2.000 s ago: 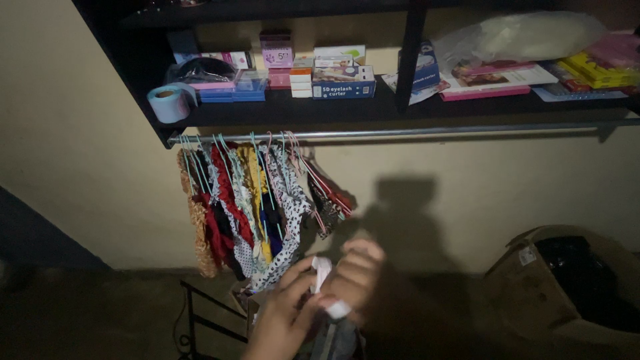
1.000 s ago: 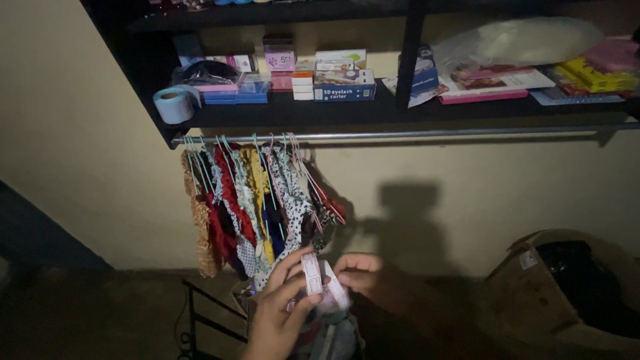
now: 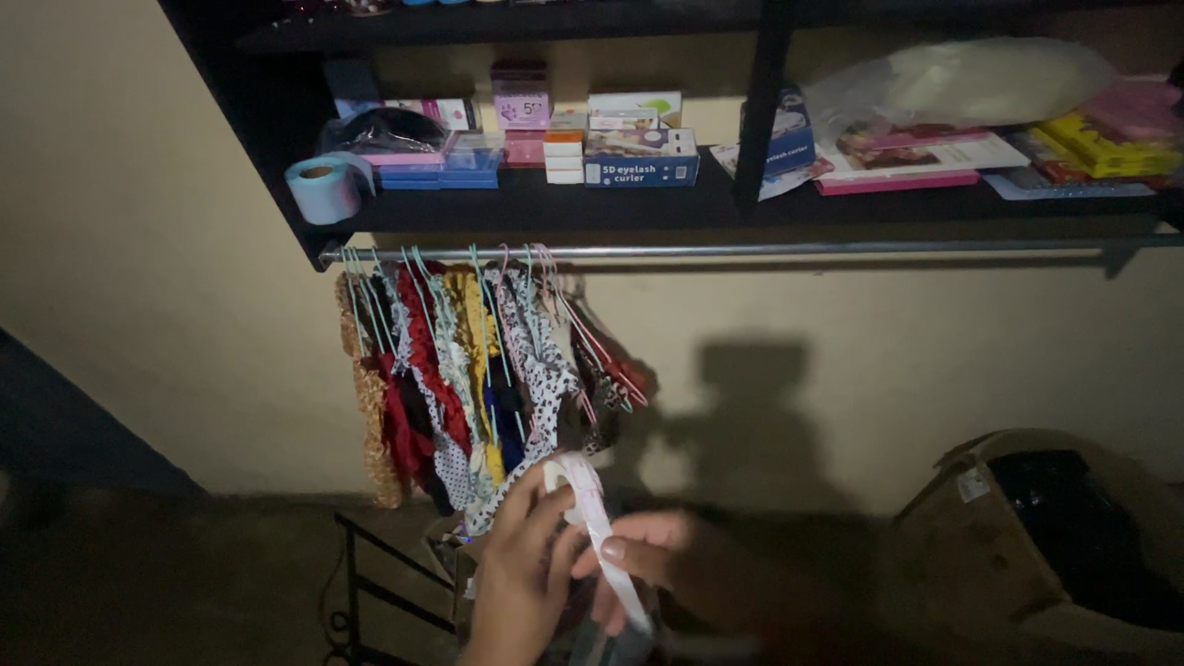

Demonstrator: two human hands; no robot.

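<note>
My left hand (image 3: 527,564) holds a small roll of white tape or labels (image 3: 575,481) between its fingers, at the bottom centre of the view. A white strip runs from the roll down to the right, and my right hand (image 3: 647,550) grips this strip between thumb and fingers. Faint pink marks show on the strip. Beneath both hands lies something clear and plastic-like, mostly hidden and blurred. Small ruffled garments (image 3: 546,398) on hangers hang just behind and above my left hand.
A metal rail (image 3: 703,250) runs under a black shelf (image 3: 555,211) with small boxes, a light-blue roll (image 3: 324,190) and plastic packets. An open cardboard box (image 3: 980,546) with black plastic stands at the right. A black metal frame (image 3: 398,592) stands at lower left.
A longer piece of the white strip now hangs off the roll, with my right hand on it. One second ago my right hand was a little higher, beside a shorter loose piece.
</note>
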